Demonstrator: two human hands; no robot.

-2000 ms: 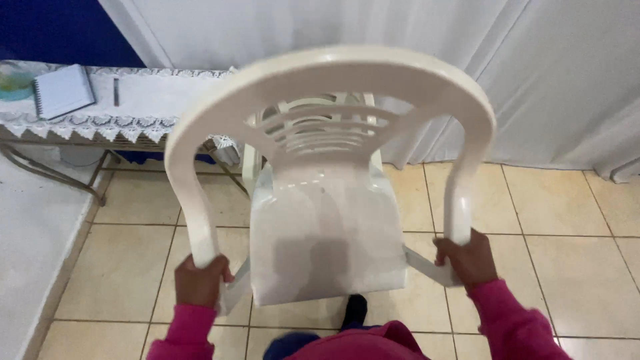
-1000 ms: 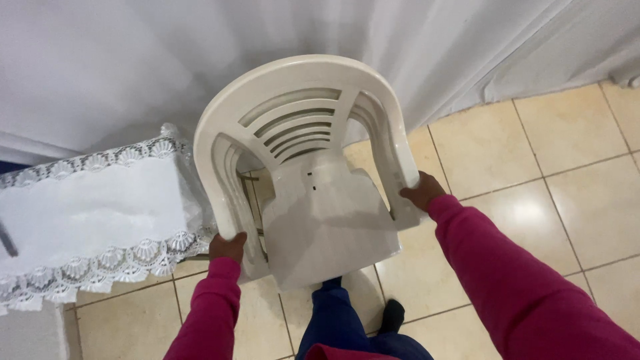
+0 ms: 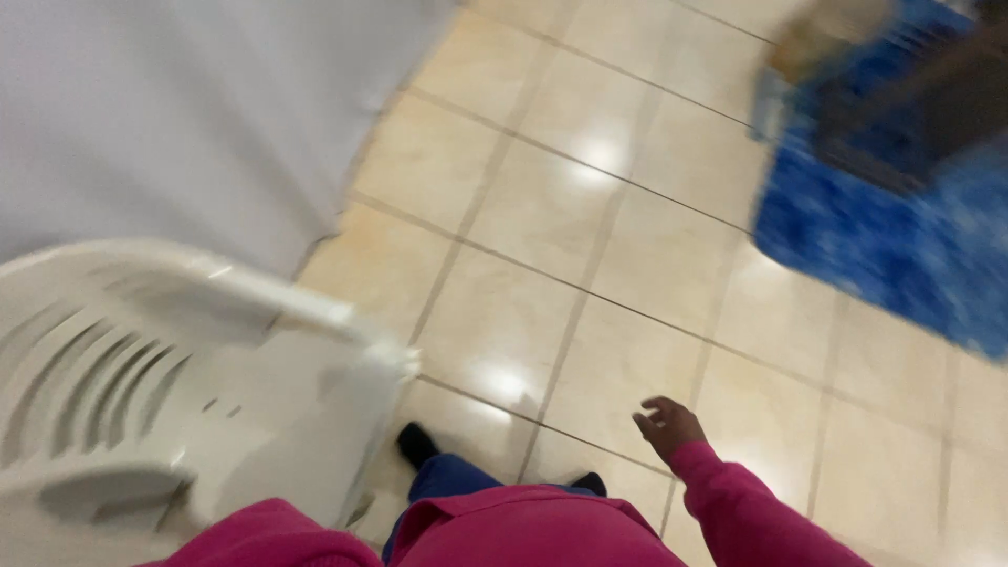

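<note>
A white plastic armchair (image 3: 276, 386) stands on the floor at the lower left, its slatted back toward the left edge. My right hand (image 3: 669, 425) is over the floor tiles right of my body, fingers apart and slightly curled, holding nothing and well away from the chair. My left hand is out of view; only the left upper sleeve (image 3: 268, 535) shows, in front of the chair seat's near edge.
A white cloth curtain (image 3: 197, 118) hangs at the upper left, behind the chair. Beige tiles (image 3: 535, 315) cover the floor. At the upper right lies a blue patterned rug (image 3: 858, 252), with blurred dark furniture (image 3: 961, 102) on it. My dark-covered feet are below me.
Both hands held the chair's armrests before; my right hand has let go and moved off to the right. My left hand has gone out of view. The view has swung right.
</note>
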